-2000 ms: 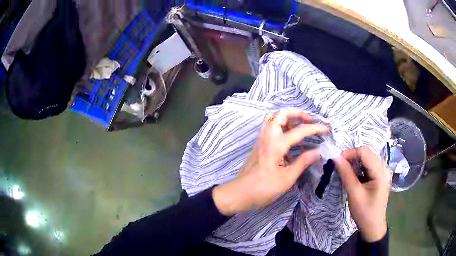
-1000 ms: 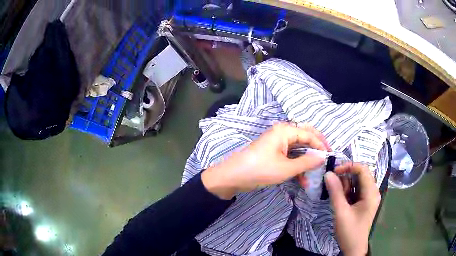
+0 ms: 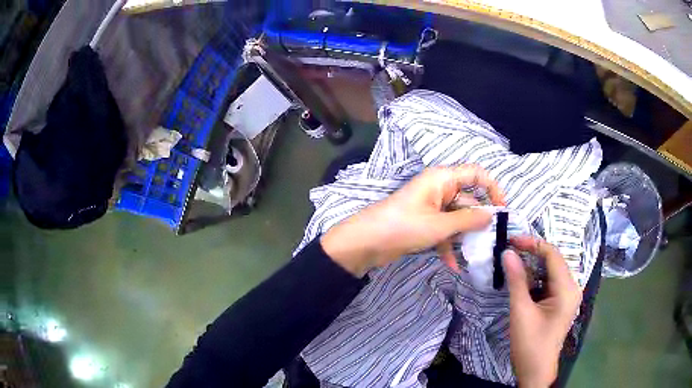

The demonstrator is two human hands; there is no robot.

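Note:
The striped garment (image 3: pixel 387 303), white with dark stripes, lies in a heap over my dark-clothed lap. My left hand (image 3: pixel 425 216) pinches its cloth between thumb and fingers. A short narrow black strip (image 3: pixel 500 258) stands upright at my left fingertips, beside a plain white patch (image 3: pixel 478 254). My right hand (image 3: pixel 542 295) is just right of the strip, thumb and index finger at its lower part, the other fingers curled. Small dark glints show in my right palm, too blurred to name. No needle or thread can be made out.
A white-topped table (image 3: pixel 531 23) with a yellow edge curves across the top. A mesh bin (image 3: pixel 633 220) with white scraps stands at the right. A blue crate (image 3: pixel 163 186) and hanging dark cloth (image 3: pixel 68 151) are at the left. A wheeled metal frame (image 3: pixel 303 95) stands behind the garment.
Two seconds ago the black strip hung tilted below my fingertips; now it is upright and its full length shows. My right hand has moved lower and closer against the strip.

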